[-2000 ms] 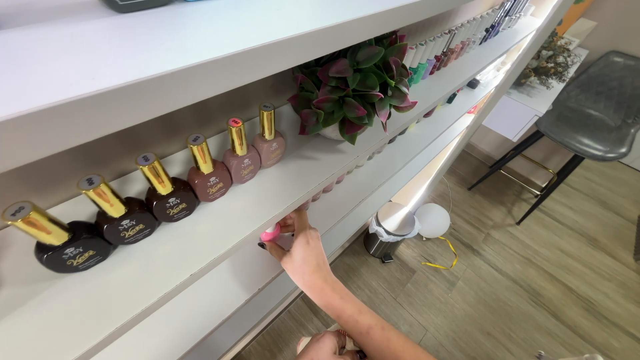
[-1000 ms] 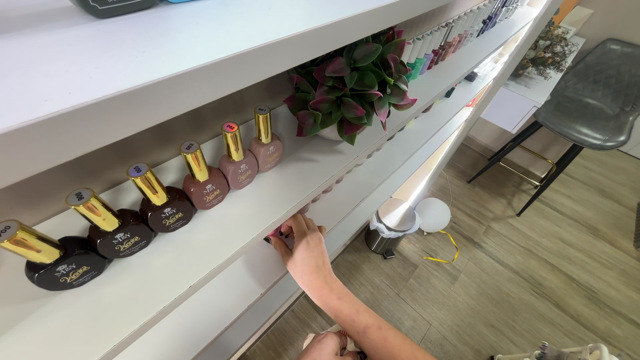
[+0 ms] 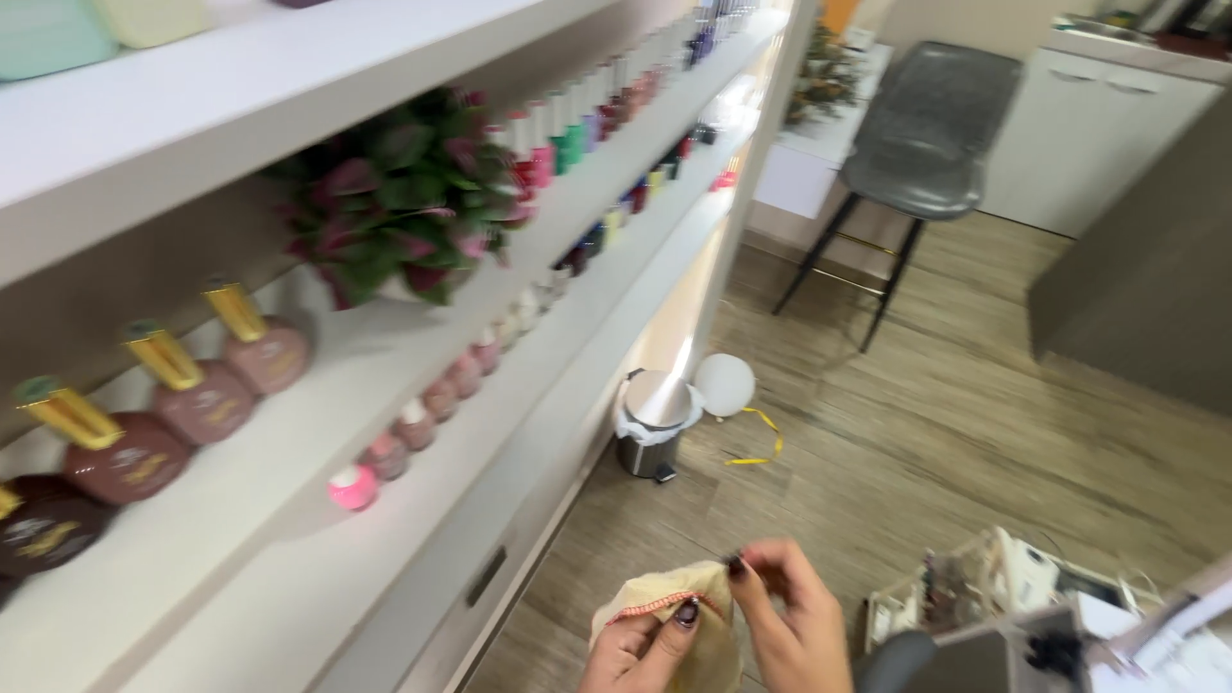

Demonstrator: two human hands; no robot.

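Note:
My left hand [image 3: 643, 647] grips a cream cloth bag [image 3: 709, 643] with a red-and-white trimmed edge, at the bottom middle. On the bag's right side, my right hand [image 3: 797, 616] pinches its upper edge between thumb and finger. Up and to the left, a bright pink nail polish bottle [image 3: 353, 488] stands at the near end of a row of pale pink bottles [image 3: 440, 397] on the lower shelf. Larger gold-capped polish bottles [image 3: 205, 398] stand on the shelf above, beside a green and purple leafy plant [image 3: 404, 192]. The view is somewhat blurred.
White shelving [image 3: 539, 452] runs along the left. On the wooden floor are a pedal bin [image 3: 654, 423], a white balloon [image 3: 725, 385] with a yellow ribbon and a grey bar stool [image 3: 914, 144]. A cart [image 3: 1011, 616] holding assorted items is at the lower right.
My right hand has left the lower shelf and now holds the cloth bag together with my left. The pink bottle it was touching stands there released. The view has shifted right.

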